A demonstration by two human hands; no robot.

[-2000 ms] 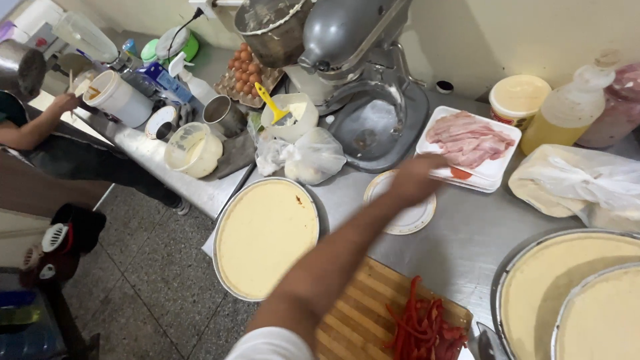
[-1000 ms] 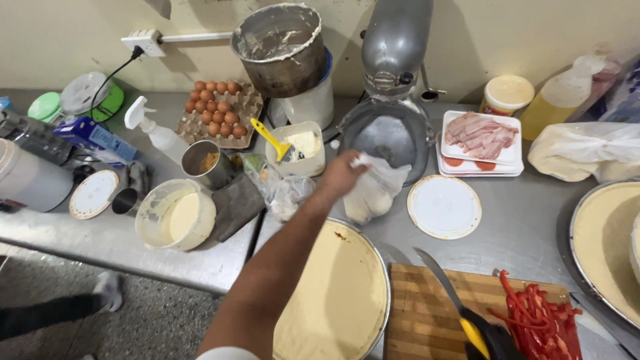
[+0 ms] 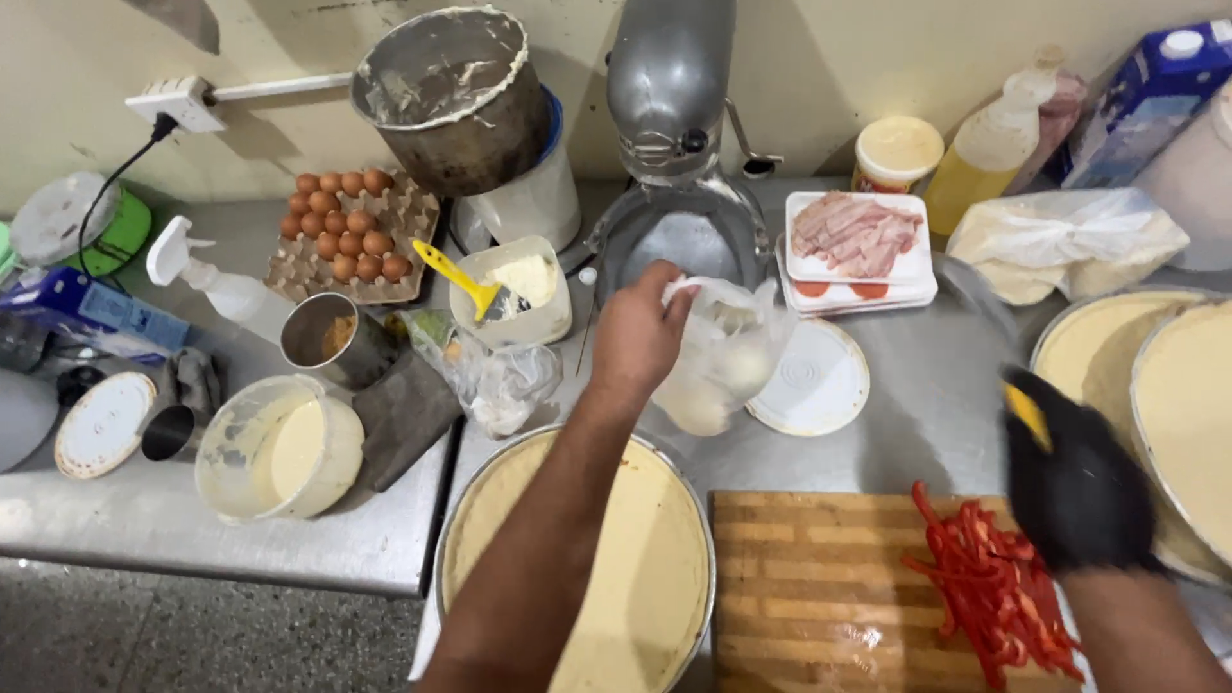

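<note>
My left hand (image 3: 640,332) pinches the gathered top of a clear plastic bag (image 3: 724,351) with pale, rounded contents, in front of the stand mixer (image 3: 671,87). My right hand (image 3: 1073,472), in a black glove, grips a knife by its yellow and black handle (image 3: 1026,416); the blurred blade (image 3: 977,294) points up and away. Below it, red pepper strips (image 3: 996,587) lie on the wooden cutting board (image 3: 818,587). Under my left forearm is a round pan lined with pale dough (image 3: 654,558). Sliced meat (image 3: 857,236) sits on a white tray behind a white lid (image 3: 813,380).
More dough-lined pans (image 3: 1107,337) overlap at the right, by a tied bag (image 3: 1064,241). To the left stand a batter tub (image 3: 279,448), a metal cup (image 3: 332,337), an egg tray (image 3: 351,236) and a tub with a yellow brush (image 3: 515,289). A used mixing bowl (image 3: 452,101) is behind.
Two seconds ago my left hand was by the meat tray; one second ago it was at the bag, which now sits farther right. The knife, over the board a second ago, is now raised at the right.
</note>
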